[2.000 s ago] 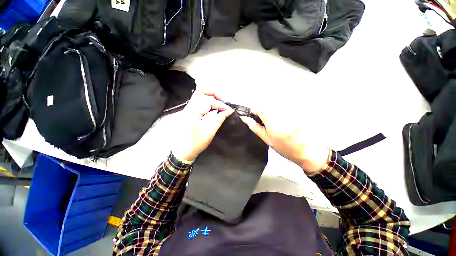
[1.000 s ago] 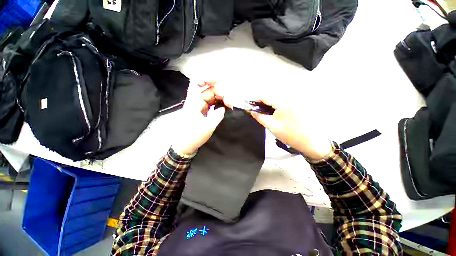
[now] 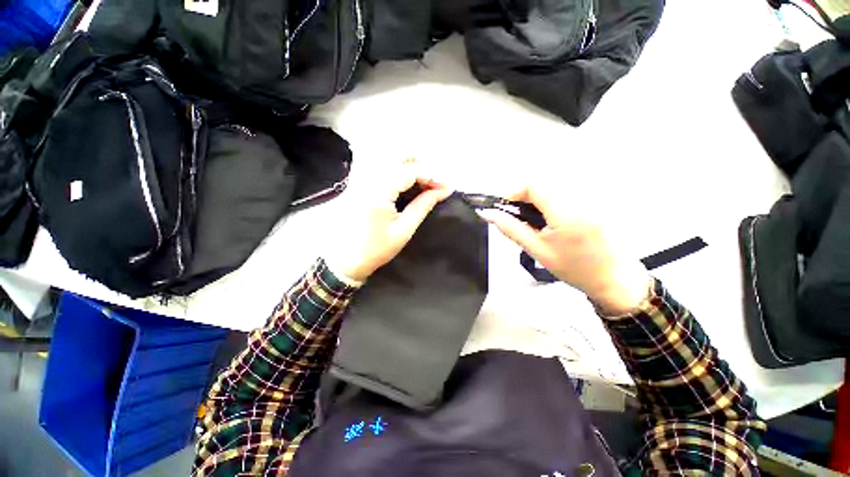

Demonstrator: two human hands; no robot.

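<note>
A black fabric pouch (image 3: 410,307) hangs in front of the dark apron, its lower end against the apron. My left hand (image 3: 396,224) pinches the pouch's top corner between thumb and fingers. My right hand (image 3: 559,238) holds small thread snips (image 3: 503,203) with a dark handle and short blades. The blades point left and meet the pouch's top corner by my left fingertips. Whether they are closed on a thread is too small to tell. A narrow black band (image 3: 538,268) shows below my right hand, partly hidden by it.
Black backpacks (image 3: 93,186) with pale zippers lie at the left and along the far side. Black pouches (image 3: 778,279) are piled at the right. A flat black strip (image 3: 676,252) lies on the white table (image 3: 671,168) beyond my right wrist. A blue bin (image 3: 158,391) stands on the floor at left.
My right hand and the snips have moved right and slightly down since one second ago. My left hand has moved slightly right. The band under my right hand was not visible two seconds ago.
</note>
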